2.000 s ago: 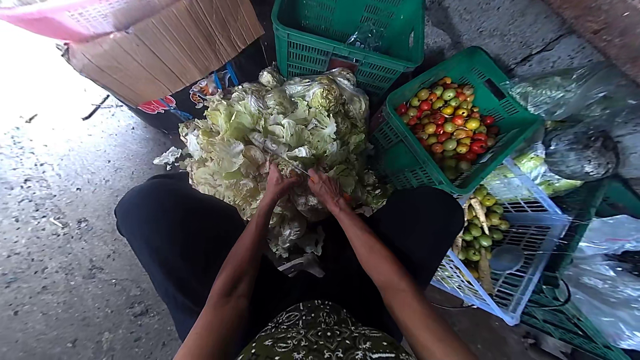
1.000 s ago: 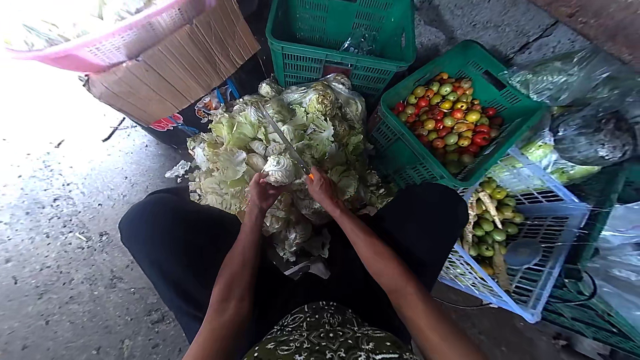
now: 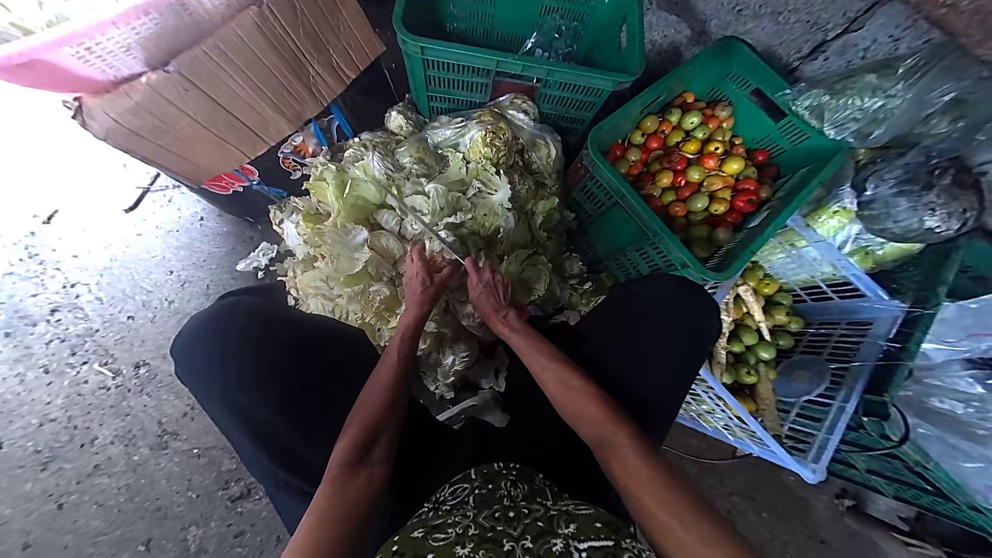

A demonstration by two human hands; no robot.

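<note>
A big heap of pale green leaves (image 3: 341, 248), lettuce or cabbage, lies between my knees. Over its near middle, my right hand (image 3: 488, 291) is closed on a knife (image 3: 434, 232), whose long thin blade points up and left across the leaves. Just left of it my left hand (image 3: 424, 280) is bent down at the leaves near the blade; whether it grips a piece is hidden by the fingers. Behind the heap, clear plastic (image 3: 542, 143) wraps several whole heads.
A green crate (image 3: 519, 62) stands behind the heap. To the right are a green crate of tomatoes (image 3: 717, 182) and a blue-grey crate (image 3: 845, 310) with green fruits and pale roots. Cardboard (image 3: 225, 85) and a pink basket (image 3: 116, 46) are at upper left.
The white-green head seen in my left hand one second ago no longer shows there. My hands have moved closer together.
</note>
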